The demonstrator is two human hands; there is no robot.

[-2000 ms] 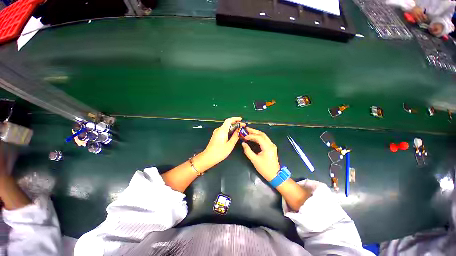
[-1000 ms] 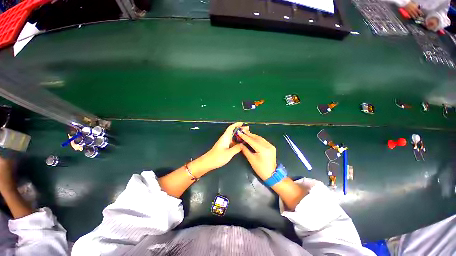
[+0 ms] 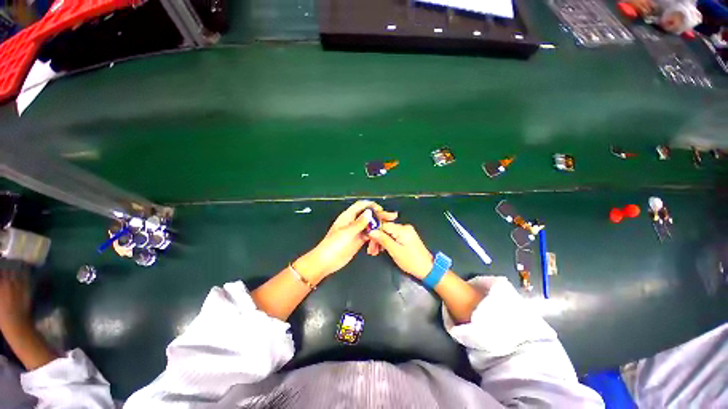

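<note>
My left hand point(image 3: 342, 238) and my right hand point(image 3: 405, 249) meet in front of me at the bench seam. Between the fingers they hold a small dark watch case point(image 3: 372, 220), mostly covered by the fingertips, with a light spot showing. A second watch case with white and yellow internals point(image 3: 350, 327) lies on the bench close to my body. Slim tweezers point(image 3: 468, 238) lie right of my right hand. Screens with flex cables point(image 3: 524, 237) and a blue stick point(image 3: 544, 264) lie further right.
Shiny rounded pieces point(image 3: 144, 240) cluster at left by a metal post point(image 3: 88, 188). Screens and cases line up beyond the seam, such as one case point(image 3: 442, 156). Red pieces point(image 3: 624, 213) lie right. A black box point(image 3: 423, 36) is at the far side. Another person's arm point(image 3: 24, 327) is at left.
The view has shifted slightly, and the parts beyond the seam appear further left. My hands have stayed together and turned the small case between the fingers.
</note>
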